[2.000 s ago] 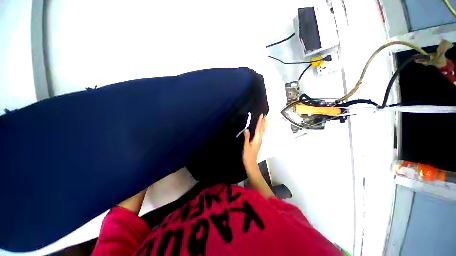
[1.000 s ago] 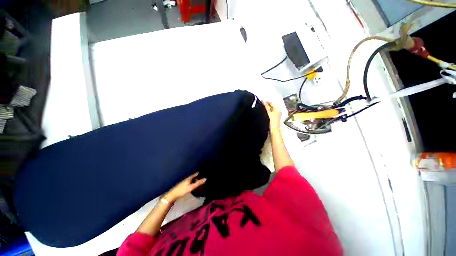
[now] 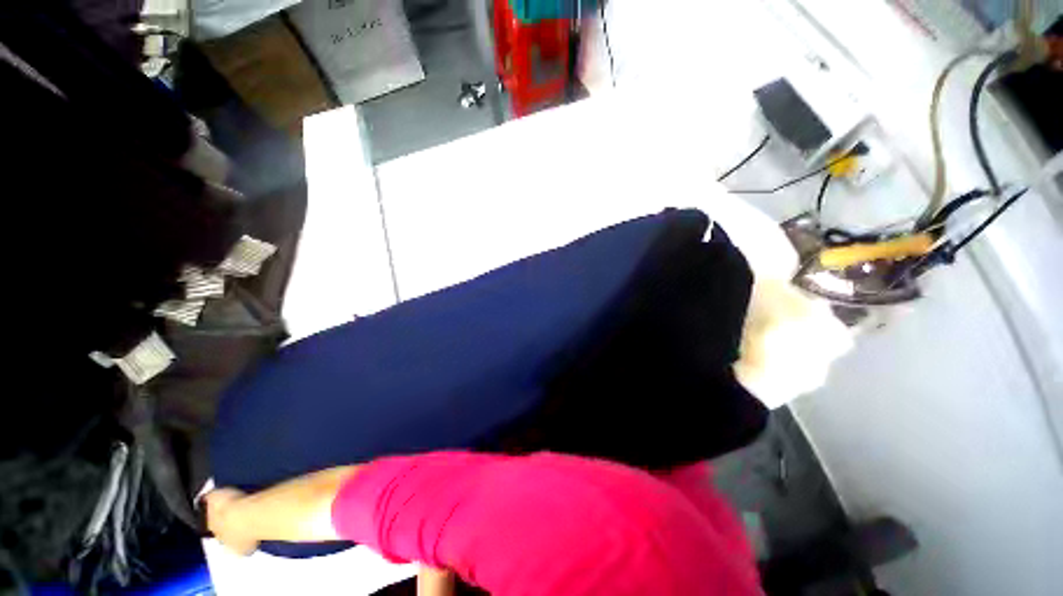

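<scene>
Black garment (image 3: 653, 373) covers the narrow right end of the navy padded board (image 3: 408, 390) and hangs over its near edge. A small white loop shows at its top corner. An arm in a pink sleeve reaches left across my body; it looks like my right arm. My right hand (image 3: 233, 520) is at the wide left end of the board; its fingers are blurred and I cannot tell if they grip anything. Only a short strip of my other arm shows below the sleeve at the bottom edge; my left hand is hidden.
The steam iron (image 3: 863, 274) with its yellow-orange handle rests on the right, its hose and cord running up right. A control box (image 3: 793, 113) stands behind. Dark garments with pale tags (image 3: 146, 357) hang at left. Cardboard boxes (image 3: 350, 47) and a red stool (image 3: 534, 58) are at the back.
The view has swung left, showing more hanging garments. Both hands have left the black garment; one arm now stretches to the wide end. The garment still lies over the narrow end.
</scene>
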